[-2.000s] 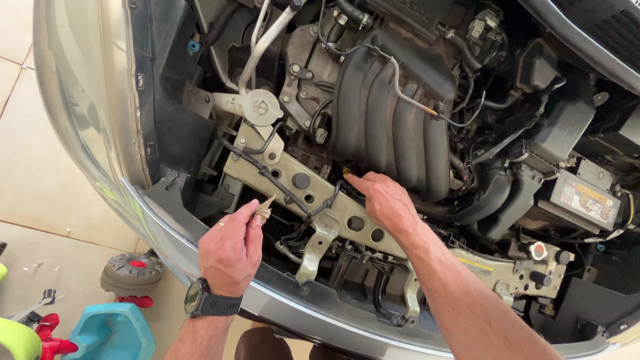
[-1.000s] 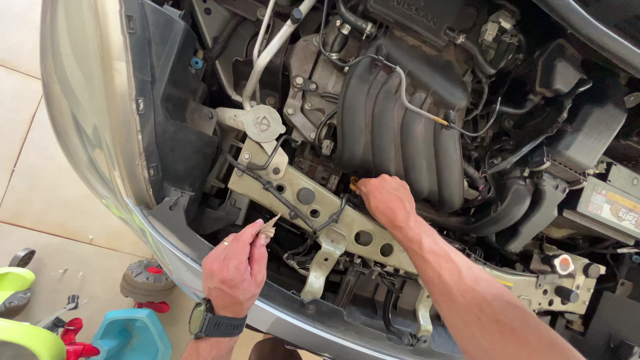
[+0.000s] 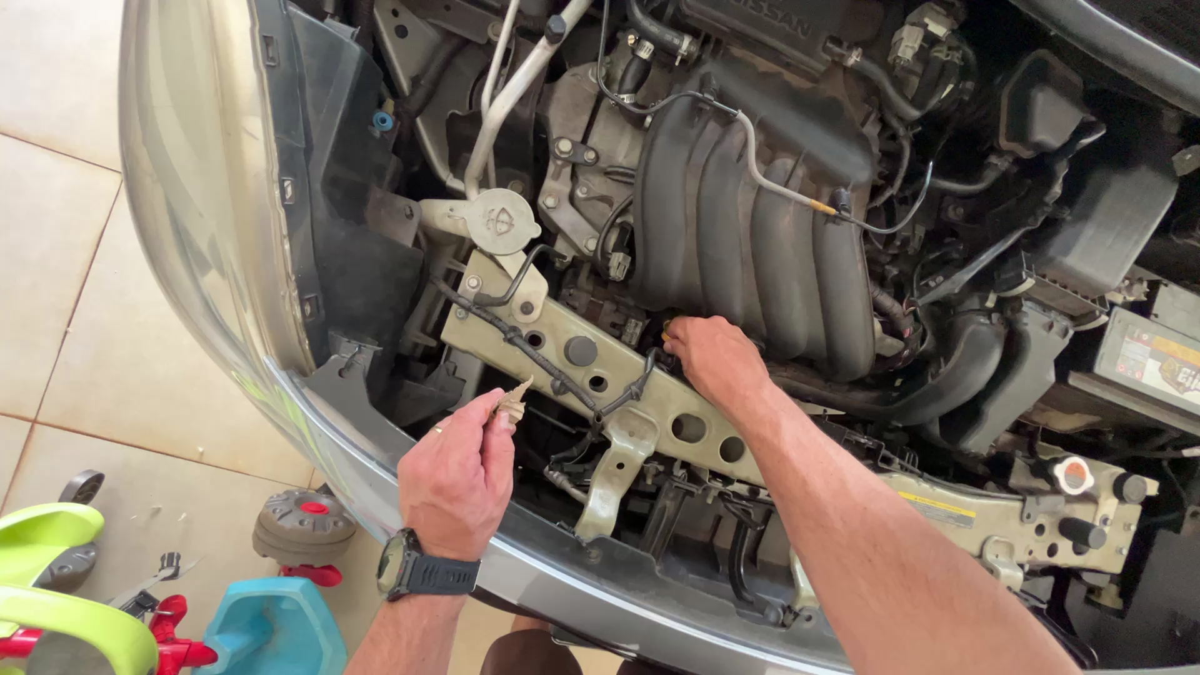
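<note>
My left hand (image 3: 459, 469), with a watch on the wrist, pinches a crumpled, beige piece of paper or cloth (image 3: 512, 401) above the front edge of the engine bay. My right hand (image 3: 714, 354) reaches over the metal radiator support (image 3: 656, 412) to the lower edge of the black intake manifold (image 3: 750, 225). Its fingertips close on a small yellow-orange part (image 3: 667, 334), perhaps a dipstick handle, mostly hidden by the fingers. A black cable (image 3: 525, 347) runs along the support between the hands.
A washer fluid cap (image 3: 503, 221) sits left of the engine, a car battery (image 3: 1153, 356) at the right. The front bumper (image 3: 600, 600) crosses below. On the tiled floor at lower left lie a blue plastic container (image 3: 272, 628) and green and red plastic toy parts (image 3: 75, 609).
My right hand's index finger pointed at the yellow-orange part two seconds ago; now the fingers are curled round it. My left hand still holds the crumpled piece.
</note>
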